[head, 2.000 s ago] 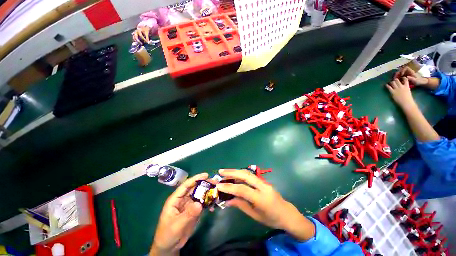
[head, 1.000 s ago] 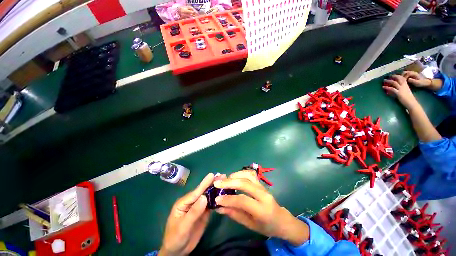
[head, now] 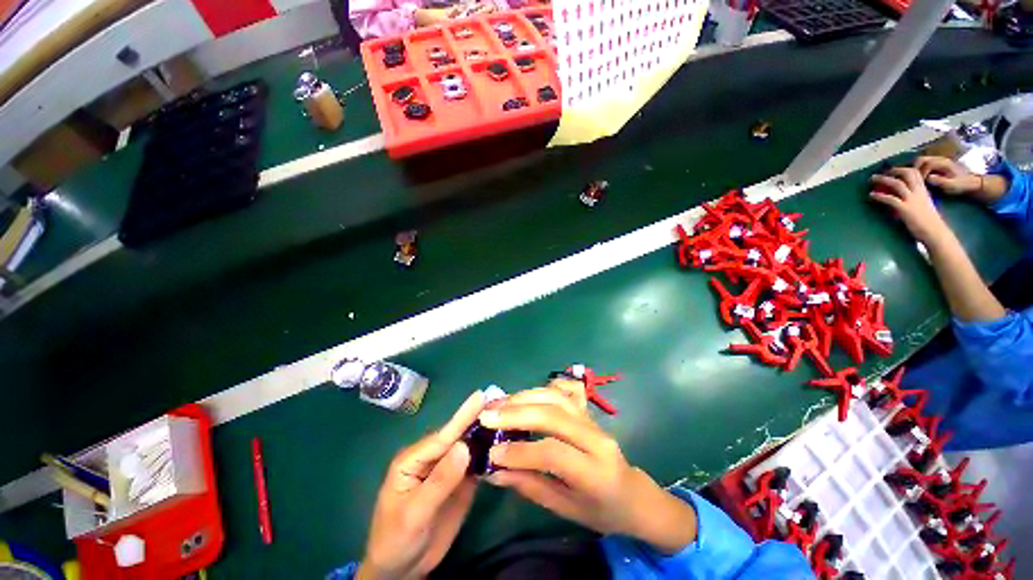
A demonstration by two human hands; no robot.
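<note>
A small black electronic unit [head: 483, 444] is held between my two hands above the green bench mat, near the bottom middle. My left hand [head: 425, 493] grips its left side with thumb and fingers. My right hand [head: 566, 462] grips its right side. The fingers hide much of the unit; no gold shows on it. A small white patch shows at the fingertips above it. A red spring clamp [head: 597, 387] lies on the mat just beyond my right hand, partly hidden.
Solvent bottle [head: 393, 386] ahead left; red pen [head: 262, 489] and red bin [head: 198, 499] left. Heaped red clamps [head: 782, 289] right, white divided tray [head: 844, 487] lower right. Conveyor belt [head: 283, 295] beyond, with small units. Another person's hands [head: 923, 187] at far right.
The unit showed gold and a white label between my hands two seconds ago; now only its black casing shows. My hands have closed together around it. Units on the belt have moved left.
</note>
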